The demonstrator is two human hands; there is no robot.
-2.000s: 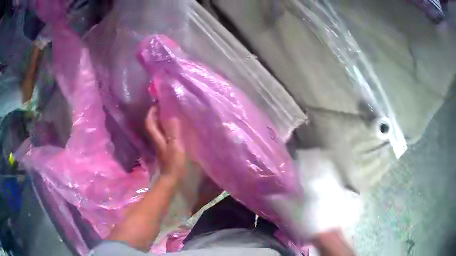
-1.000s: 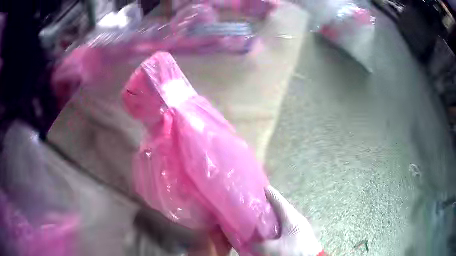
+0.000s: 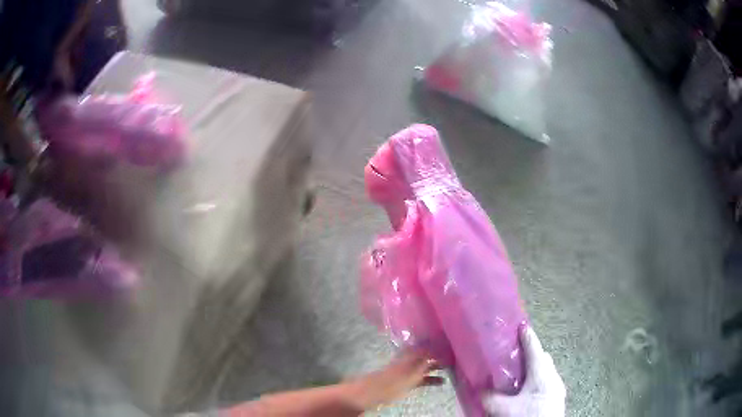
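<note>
A puffy pink-bagged bundle (image 3: 468,277) is held up in front of me, tilted, its upper end folded over. My right hand (image 3: 533,383), in a white glove, is shut around its lower right side at the bottom of the view. My left hand (image 3: 399,379) is bare, blurred, at the lower left side of the bundle. Its fingers reach the pink film, but I cannot tell if they grip it. The bundle's lower end runs to the bottom edge of the picture.
A beige-grey covered surface (image 3: 236,122) stands at left with another pink bundle (image 3: 122,134) on it. More pink film (image 3: 65,244) lies at far left. A whitish see-through bag with pink scraps (image 3: 500,73) lies on the speckled floor. A person's arm shows at upper left.
The view has swung, so the covered surface now sits at left and more floor shows. The bundle has shifted right in the picture. My right hand still holds it; my left hand shows more clearly.
</note>
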